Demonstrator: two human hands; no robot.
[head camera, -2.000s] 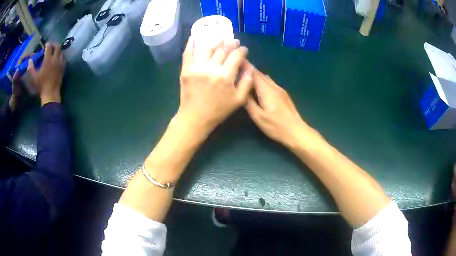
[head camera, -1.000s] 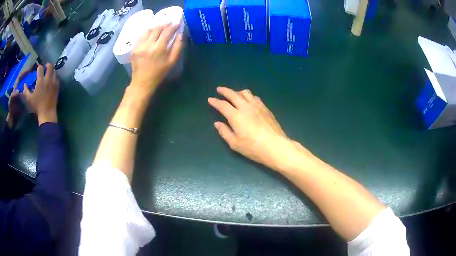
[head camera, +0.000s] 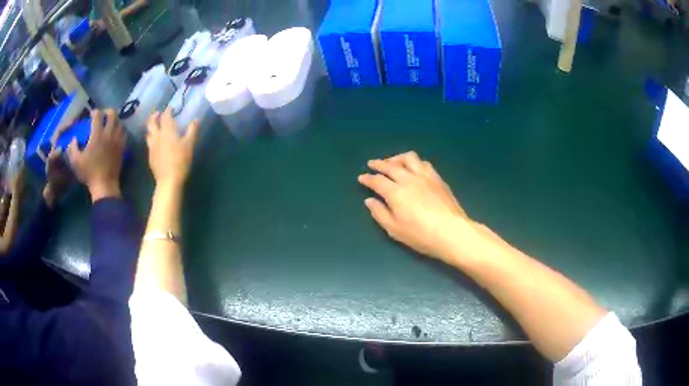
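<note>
My left hand (head camera: 171, 148) is at the near end of a frosted tank (head camera: 193, 105), fingers apart; whether it touches the tank I cannot tell. A black round part with a thin dark wire shows on that tank. Another frosted tank (head camera: 149, 98) stands to its left. Two white-lidded units stand side by side to the right, one (head camera: 236, 75) beside the other (head camera: 282, 69), upright with frosted bodies below. My right hand (head camera: 414, 200) rests over the green table (head camera: 325, 249), fingers apart, holding nothing.
Three closed blue cartons (head camera: 472, 64) stand in a row at the far middle. A pale post (head camera: 570, 38) stands at the far right. A blue and white open carton (head camera: 676, 136) is at the right edge. A neighbour's hands (head camera: 98, 154) hold a blue carton (head camera: 57, 130) at left.
My left hand has let go of the white-lidded unit, now beside the other one, and moved left to the frosted tank. My right hand has moved away from the left and lies apart.
</note>
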